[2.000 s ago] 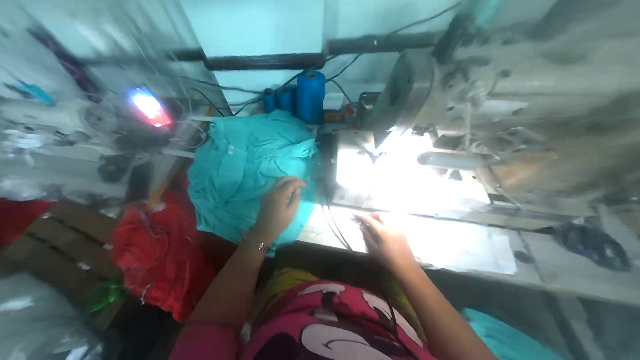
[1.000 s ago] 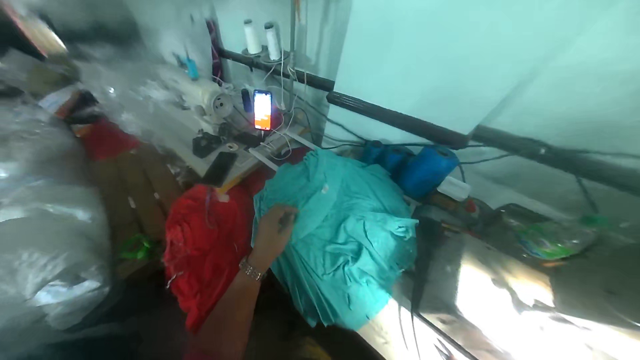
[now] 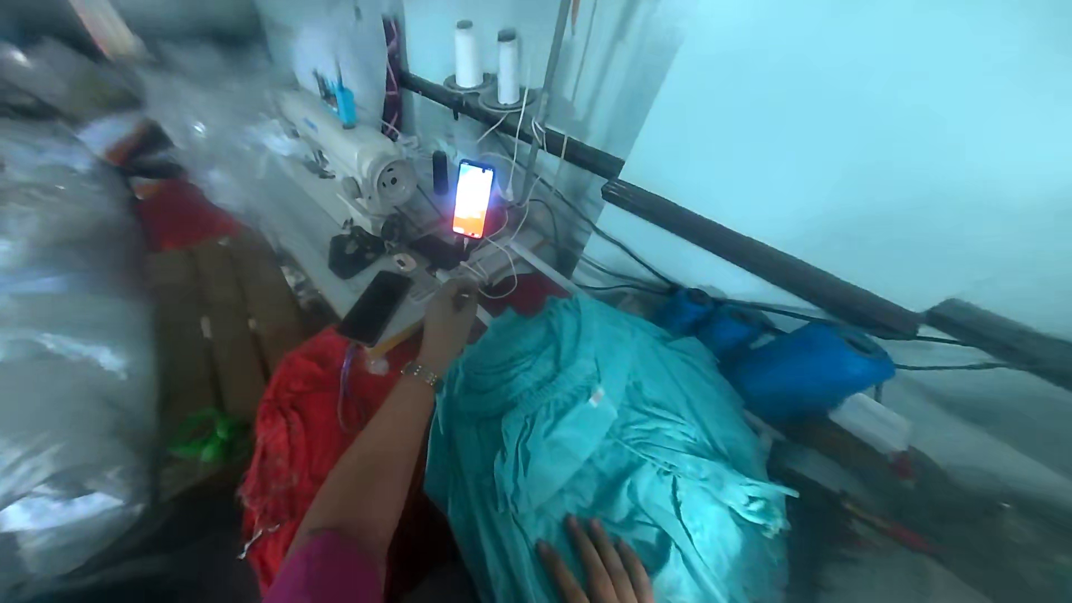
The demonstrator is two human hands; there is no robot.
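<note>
My left hand [image 3: 452, 310] reaches past the teal garments to the table corner, beside a dark phone [image 3: 377, 308] lying flat and below a lit phone [image 3: 473, 199] standing upright with a cable at its base. Its fingers are partly hidden and blurred, so whether it grips anything is unclear. My right hand [image 3: 599, 565] rests with fingers apart on the heap of teal cloth garments [image 3: 586, 402], near the bottom edge. Red cloth [image 3: 301, 419] hangs under my left forearm.
A white sewing machine [image 3: 352, 155] stands at the upper left, with white thread cones [image 3: 507, 67] behind. Blue thread cones [image 3: 808, 364] lie right of the heap, under a dark rail [image 3: 754, 255]. Wooden slats [image 3: 243, 310] and clear plastic bags [image 3: 67, 352] are at left. Cables run along the wall.
The view has swung left. My left hand has moved from the teal garments toward the phones. My right hand, out of view one second ago, now lies on the teal garments.
</note>
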